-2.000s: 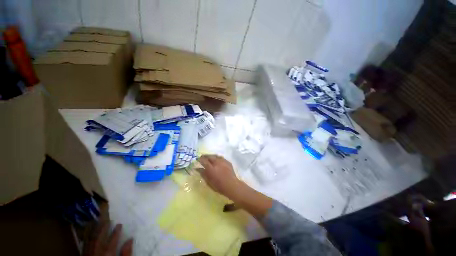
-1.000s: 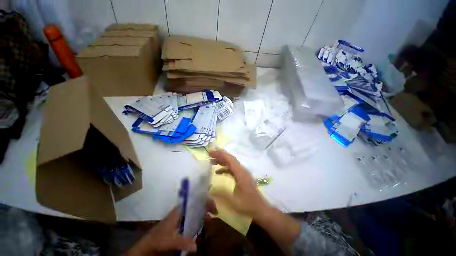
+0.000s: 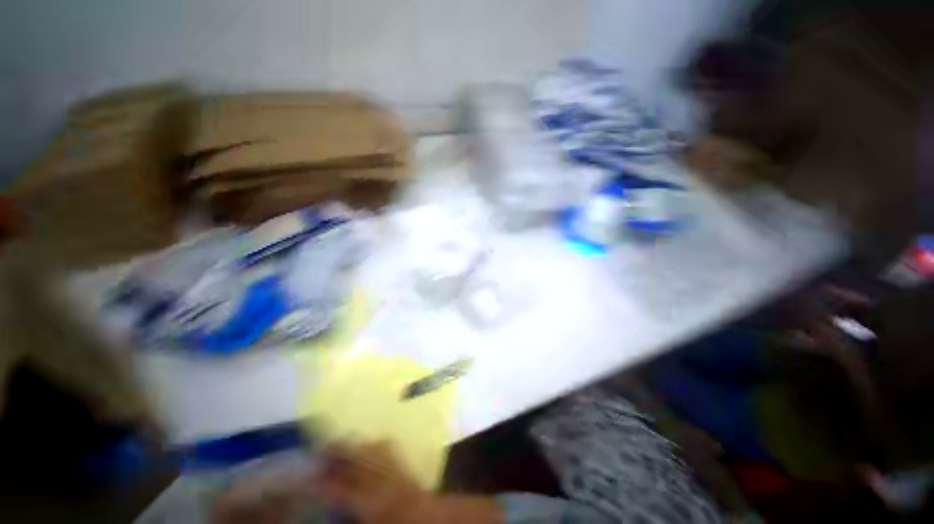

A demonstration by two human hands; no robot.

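The frame is strongly blurred. A white-and-blue retail box (image 3: 246, 448) is held low, left of the yellow sheet (image 3: 384, 394). My left hand (image 3: 256, 499) is a blur at the bottom edge, under the box and seemingly gripping it. My right hand (image 3: 367, 481) is at the box's right end, over the sheet's lower edge; its fingers are too blurred to tell whether they grip. The utility knife (image 3: 437, 379) lies on the right part of the yellow sheet. The open shipping carton (image 3: 72, 348) is cut off at the left edge.
Flat retail boxes (image 3: 251, 312) lie behind the yellow sheet. Folded cartons (image 3: 297, 138) and brown cartons (image 3: 108, 174) stand at the back. Clear blister trays (image 3: 509, 159) are stacked at centre back, with more retail boxes (image 3: 604, 113) beyond. Another person's hand (image 3: 850, 328) shows at right.
The view has swung, so the table now slants up to the right. The held box has gone from upright to lying sideways, lower in the picture. My right hand has come down towards it.
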